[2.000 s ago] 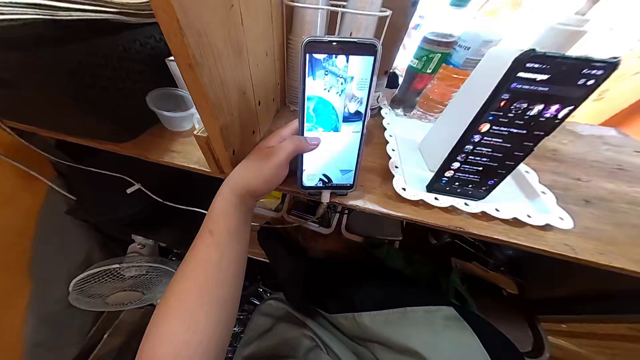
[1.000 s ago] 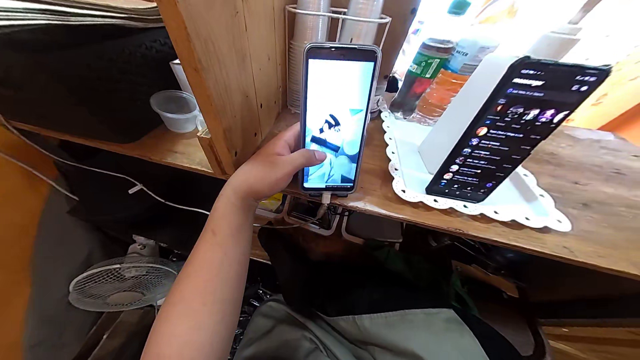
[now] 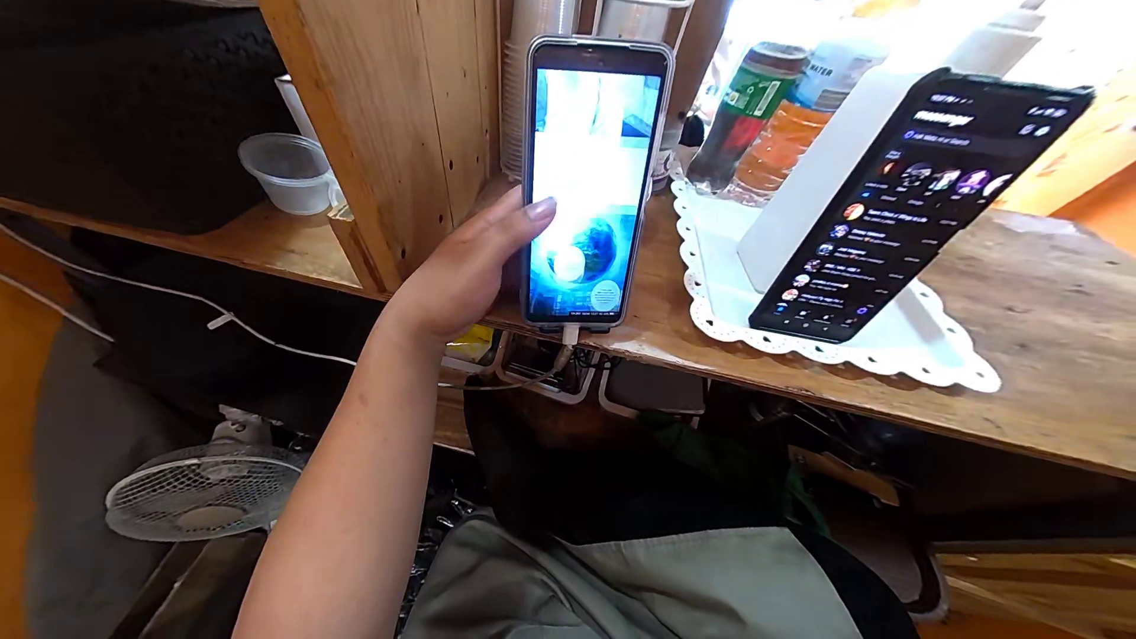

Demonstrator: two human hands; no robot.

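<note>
An upright smartphone [image 3: 595,186] in a clear case stands at the shelf's front edge, its screen lit and a white charging cable [image 3: 570,335] plugged into its lower end. My left hand [image 3: 475,257] is at the phone's left side, the thumb lying over the screen and the other fingers hidden behind it. A second smartphone [image 3: 919,209] with a dark screen leans against a white box [image 3: 821,169] on a white scalloped tray [image 3: 958,355]. My right hand is out of view.
Plastic bottles [image 3: 754,102] stand behind the tray, and stacked cups [image 3: 537,89] behind the upright phone. A wooden divider [image 3: 399,115] rises left of my hand, with a clear plastic tub [image 3: 288,173] beyond it. Below are a fan [image 3: 209,497] and small baskets [image 3: 652,390].
The picture on the upright phone's screen has changed. My left hand stays at the phone's left side, its thumb shifting slightly over the screen.
</note>
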